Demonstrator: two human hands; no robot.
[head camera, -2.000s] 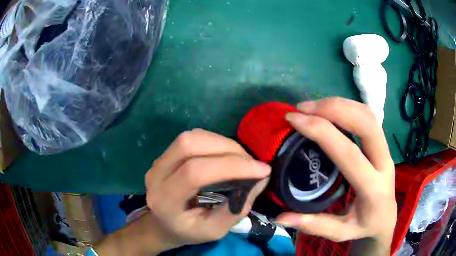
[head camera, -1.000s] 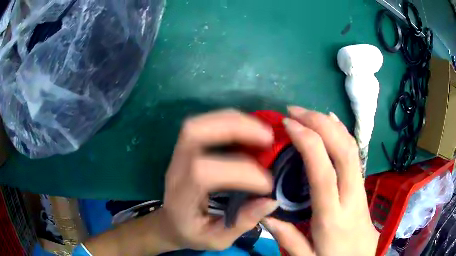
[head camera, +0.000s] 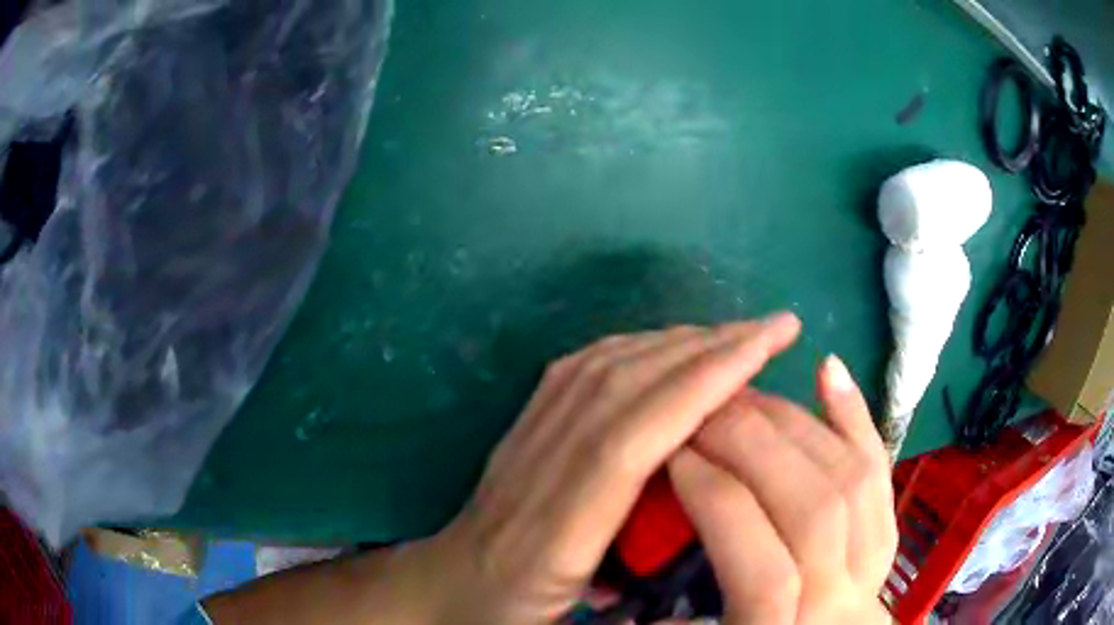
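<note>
A red speaker body (head camera: 656, 527) is held low in front of me at the bench edge, mostly hidden by both hands. A dark part shows just below the red fabric; its detail is blurred. My left hand (head camera: 586, 452) lies along the speaker's upper left side with fingers together, pointing right. My right hand (head camera: 800, 501) wraps the speaker from the right, its fingers touching the left hand's fingers. The end with the white border and logo is not visible. Whether the black piece is still in my left hand cannot be seen.
A padded mallet (head camera: 931, 275) lies on the green bench (head camera: 513, 232) at right. Beyond it is a tangled pile of black rings (head camera: 1032, 287) beside a cardboard box (head camera: 1081, 324). A red crate (head camera: 977, 513) holds clear bags at lower right. A large clear bag (head camera: 208, 244) lies at left.
The speaker is lower and more covered. My left hand has flattened over it, and its fingers now meet my right hand. The view has shifted, so mallet and rings appear farther right and lower.
</note>
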